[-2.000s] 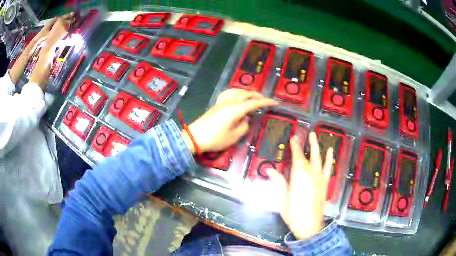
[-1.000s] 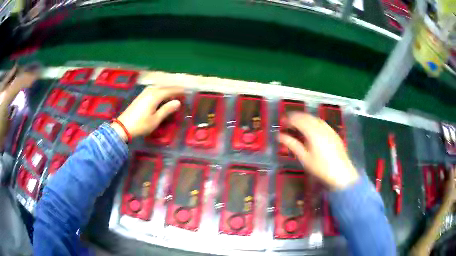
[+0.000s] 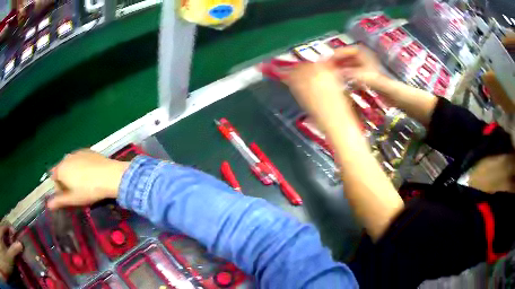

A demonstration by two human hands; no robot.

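Observation:
A clear plastic tray (image 3: pixel 117 261) of red phones lies at the lower left. A red phone, back up (image 3: pixel 117 237), shows its round ring end. My right hand (image 3: pixel 83 179) is over the tray's far side, fingers bent downward; whether it grips a phone is hidden and blurred. My right forearm covers part of the tray. My left hand (image 3: pixel 8 253) is at the left edge, cut off and dim, beside the phones; its grip cannot be told.
Several slim red pens (image 3: pixel 275 174) lie on the dark mat right of the tray. Another worker's blurred hands (image 3: pixel 323 84) are over another tray at the right. A grey post (image 3: pixel 174 68) stands at the pale rail beside the green conveyor (image 3: pixel 107 62).
The view has swung right, so the tray and my hands show further left. The pens, the post and the other worker's arms now show more fully. My right hand is at the tray's far side.

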